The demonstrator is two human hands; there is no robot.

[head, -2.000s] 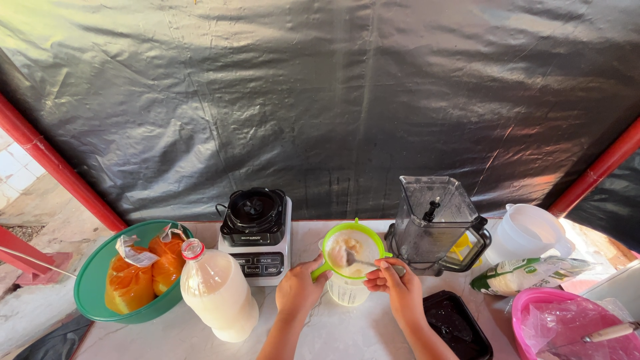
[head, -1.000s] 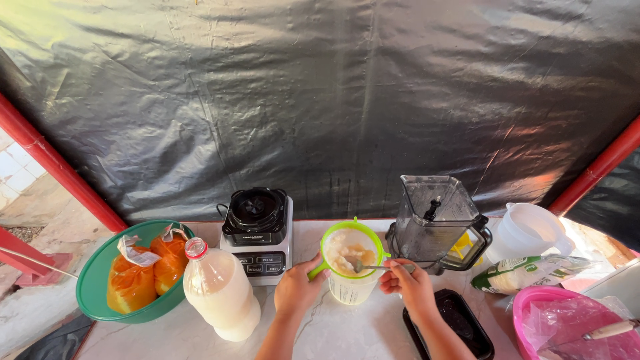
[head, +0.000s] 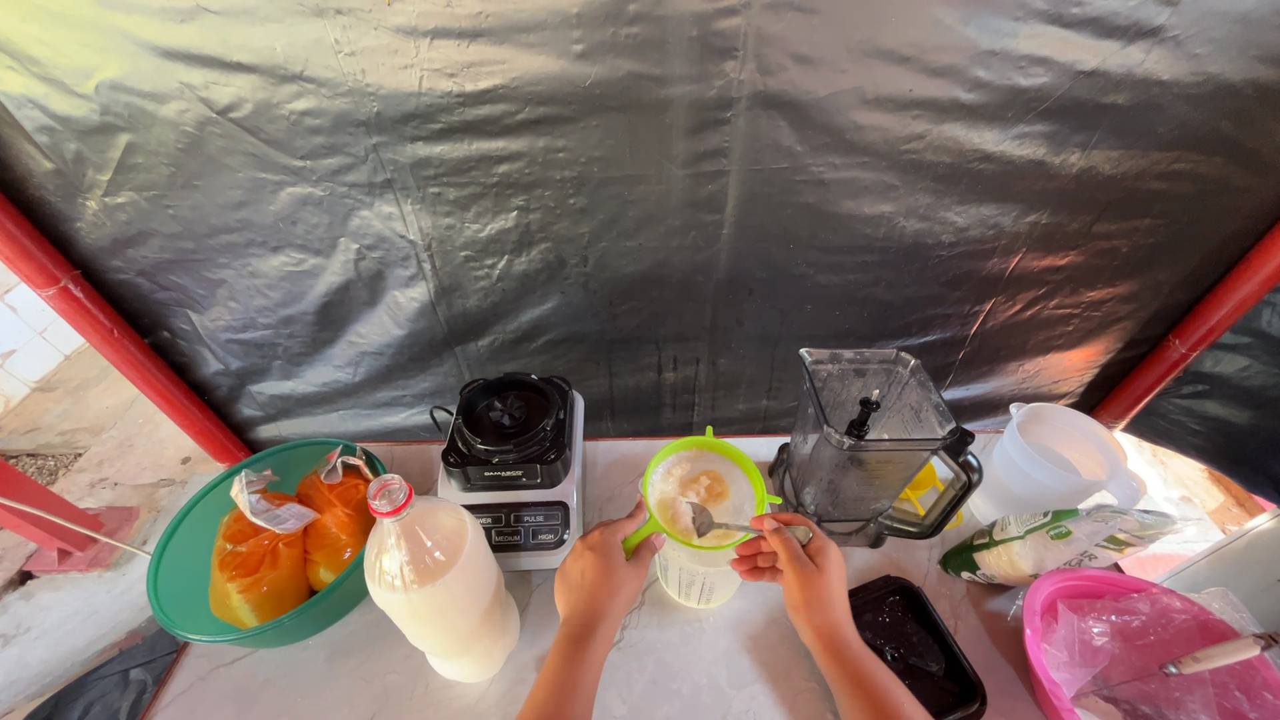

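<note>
My left hand grips the handle of a lime-green strainer, which rests over the mouth of a clear plastic pitcher. Creamy liquid with a pale tan lump lies in the strainer. A metal spoon is held in my right hand, its bowl dipped in that liquid near the middle. Left of my left hand stands a large plastic bottle of whitish liquid with a red cap ring.
A blender base stands behind the bottle, and a green basin holds bags of orange contents. To the right are a blender jar, a black tray, a white jug, a green-and-white bag and a pink basin with a knife.
The spoon and my right hand have shifted about over the strainer. My left hand keeps its hold on the strainer handle.
</note>
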